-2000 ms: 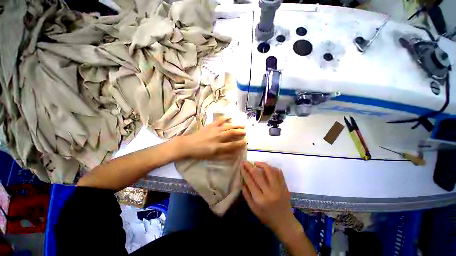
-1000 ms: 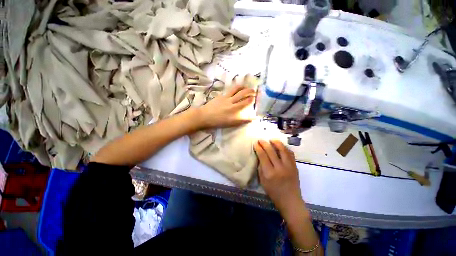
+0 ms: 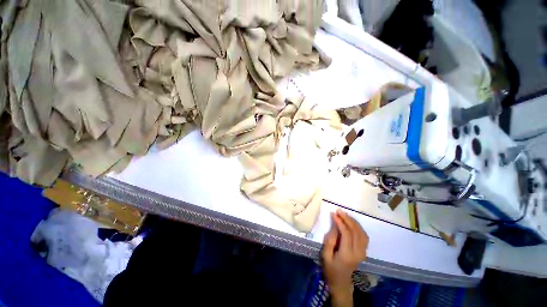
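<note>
A beige fabric piece lies on the white table at the needle area of the sewing machine, brightly lit near the needle. Its lower corner points toward the table's front edge. It meets the big tangled beige heap at upper left. My right hand is just right of the piece's lower corner, over the table's front part, fingers slightly apart, with nothing visible in it. My left hand is not in view. The presser foot is hard to make out in the glare.
Right of the needle lie a brown tag, snips, a tan-handled tool and a black rounded object. A cardboard box and white scraps are below the table edge. A tan curved thing shows behind the machine head.
The view has turned and shifted left. My left hand has left the fabric and the picture. My right hand has come off the fabric piece to its right.
</note>
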